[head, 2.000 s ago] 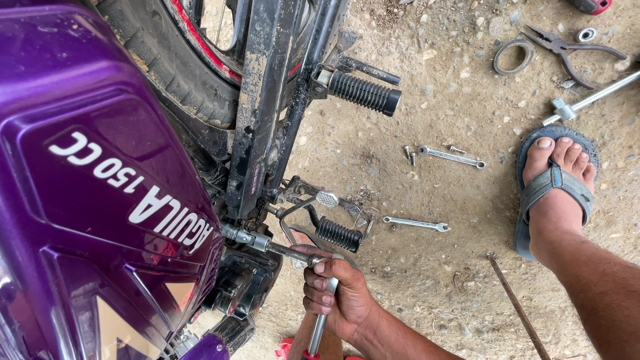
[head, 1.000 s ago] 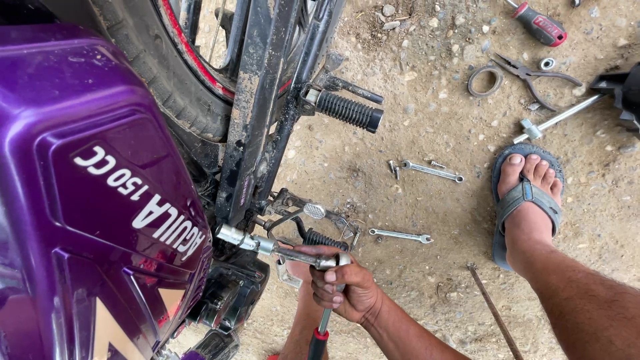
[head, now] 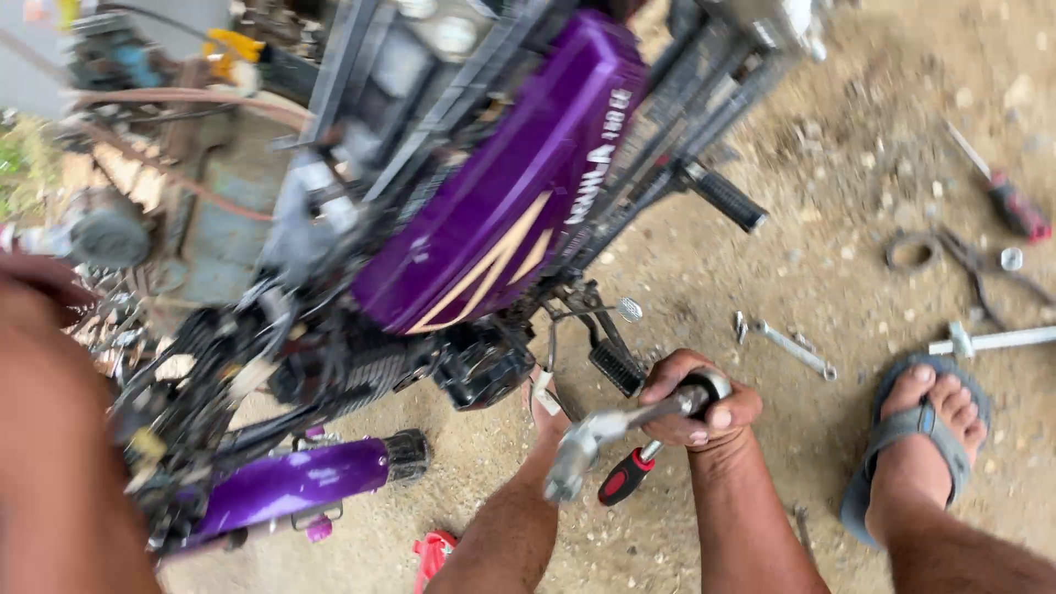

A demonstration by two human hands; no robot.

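My right hand [head: 701, 400] is closed around a ratchet wrench with a red and black handle [head: 627, 477]. A metal extension with a joint and socket [head: 573, 462] points from it toward the lower left, apart from the motorcycle. The purple side panel [head: 511, 181] of the motorcycle lies up and to the left of this hand, and a ribbed black footpeg [head: 617, 367] is just beside the fingers. At the left edge my left hand [head: 49, 280] is blurred and partly cut off, near the handlebar side; whether it holds anything is hidden.
On the dirt ground at right lie a combination wrench [head: 796, 351], pliers [head: 973, 264], a black ring [head: 912, 250], a screwdriver [head: 1016, 206] and a metal T-bar [head: 998, 340]. A sandalled foot [head: 916, 445] stands near them. Greenish machinery [head: 227, 214] stands behind the motorcycle.
The view has swung widely toward the motorcycle's front. My right hand has drawn the ratchet and socket away from the motorcycle's frame. My left arm has come into view.
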